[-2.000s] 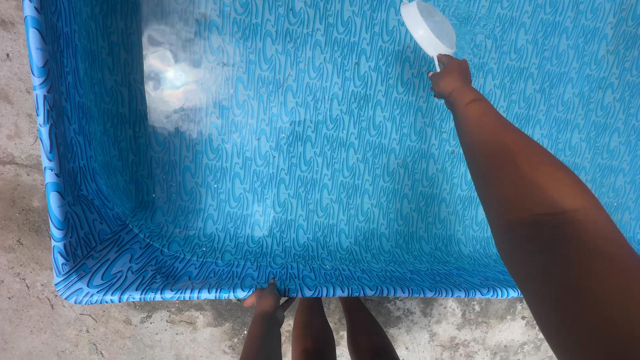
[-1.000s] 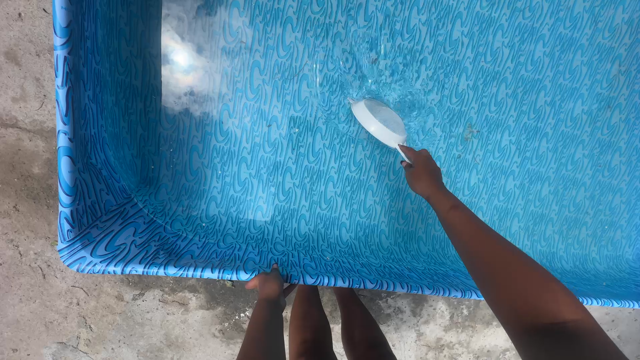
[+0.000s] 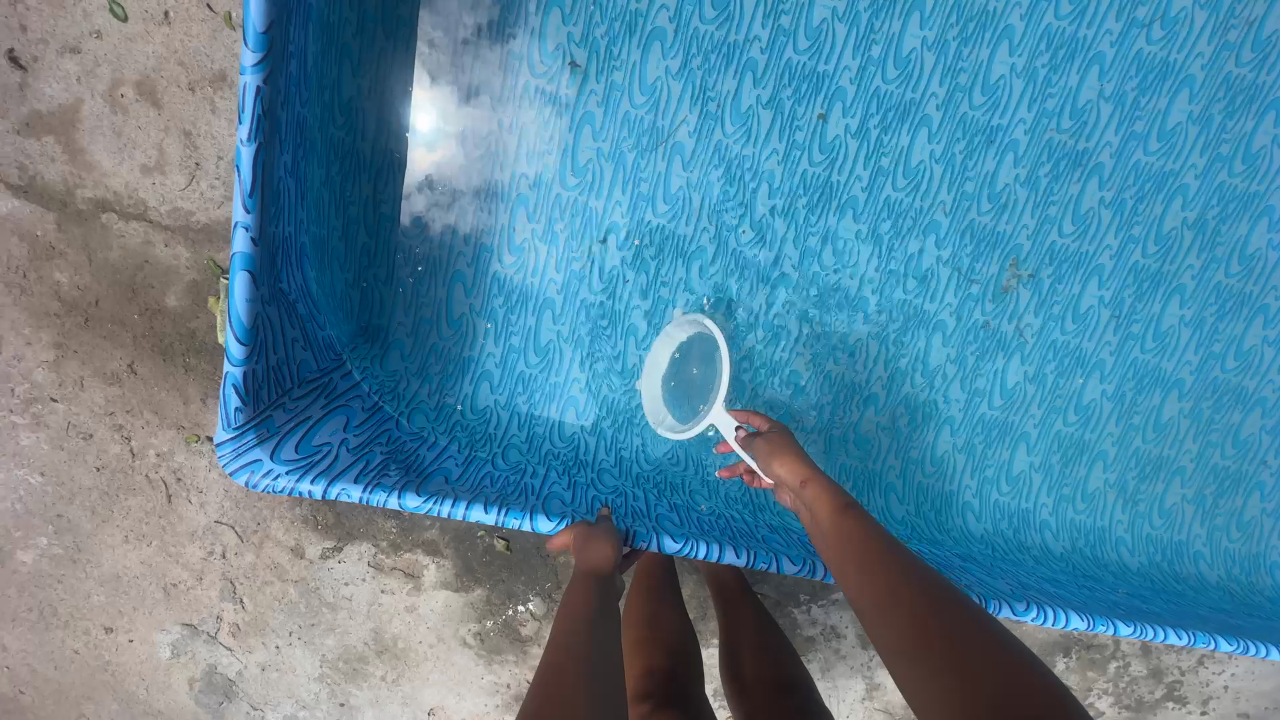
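Note:
My right hand (image 3: 768, 455) grips the handle of a white plastic strainer (image 3: 688, 378). The strainer's round mesh bowl is at the water's surface, near the front wall of a blue patterned pool (image 3: 370, 495). Small pale specks show in or on the mesh. My left hand (image 3: 592, 543) is on the pool's front rim, thumb on top; its other fingers are mostly hidden.
Rough concrete ground (image 3: 120, 560) surrounds the pool's corner, with a few leaves (image 3: 502, 544) on it. Small dark debris (image 3: 1015, 276) shows in the water to the right. My legs (image 3: 665, 640) stand against the front side.
My right hand has brought the strainer from farther out over the pool back towards the front rim and to the left. My left hand has stayed at the rim.

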